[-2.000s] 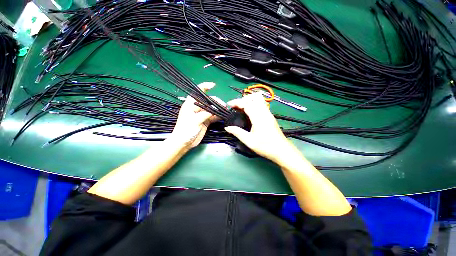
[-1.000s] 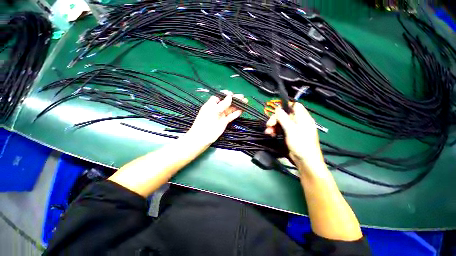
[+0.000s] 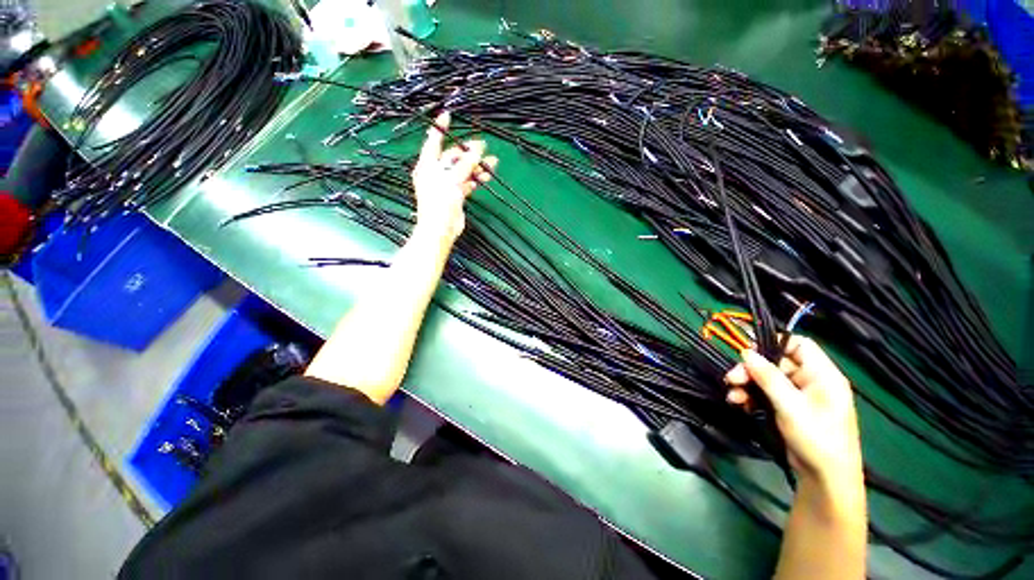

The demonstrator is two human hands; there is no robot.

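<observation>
My right hand (image 3: 799,391) is closed around black branch cables (image 3: 743,255) just beside the orange-handled scissors (image 3: 729,329); some cables stick up from the grip. My left hand (image 3: 446,181) is raised at the upper left, fingers partly curled around a thin black lead (image 3: 544,227) that runs down towards my right hand. The near bundle (image 3: 567,329) of black cables lies below and between my hands. A black splitter block (image 3: 678,442) lies at its near edge. The scissors' blades are mostly hidden.
A large harness pile (image 3: 635,125) with splitter blocks covers the far side of the green mat (image 3: 499,397). A coiled harness bundle (image 3: 215,91) lies at the upper left. Blue bins (image 3: 125,283) stand below the bench. A dark heap (image 3: 924,68) is at the top right.
The view has turned left. My left hand has moved away from my right hand, outward along a lead. The splitter block between my hands earlier is no longer visible there; my right hand still grips cables.
</observation>
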